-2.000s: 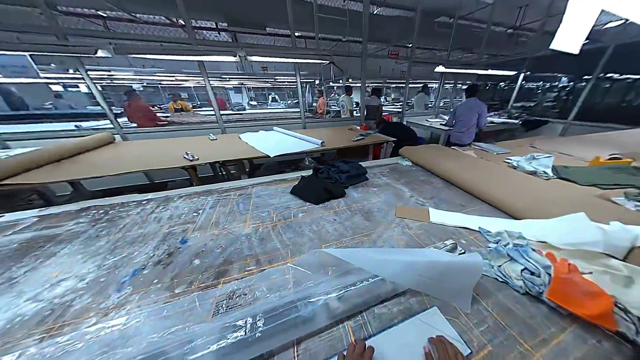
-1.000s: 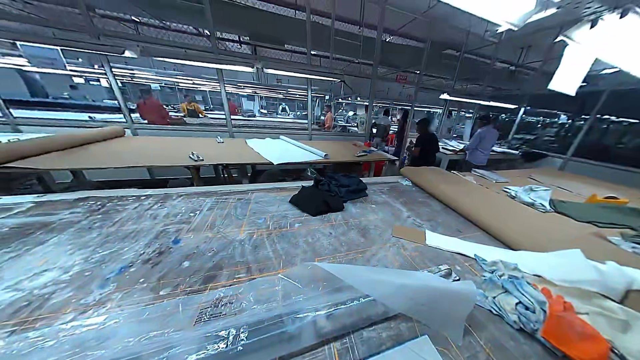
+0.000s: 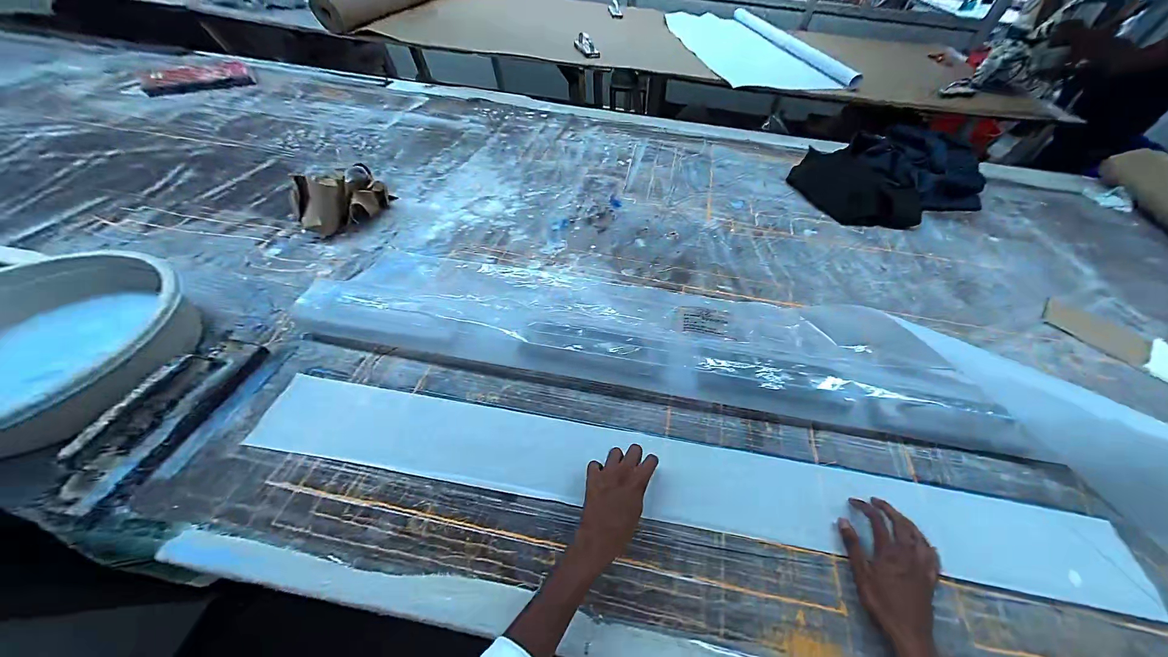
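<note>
A long white strip of paper or fabric (image 3: 438, 438) lies flat across the near part of the worktable. My left hand (image 3: 619, 484) rests on the strip's near edge around its middle, fingertips down and slightly curled. Farther right, my right hand (image 3: 890, 557) touches the same edge with its fingers spread. Neither hand is closed around anything. Just beyond the strip, clear plastic sheeting (image 3: 602, 319) lies along it, with a translucent sheet (image 3: 1031, 383) folded over at its right end.
An oval tub (image 3: 173, 310) with pale contents stands at the left beside dark bars (image 3: 173, 429). Crumpled brown paper (image 3: 324, 205), a red box-like item (image 3: 196, 78), dark cloth (image 3: 858, 187) and a cardboard piece (image 3: 1095, 333) lie farther off. Another table (image 3: 511, 27) holds a white roll (image 3: 798, 47).
The view has swung down and left, bringing the tub and the full strip into sight. Two seconds ago only the fingers showed at the bottom edge; one second ago no hand was visible.
</note>
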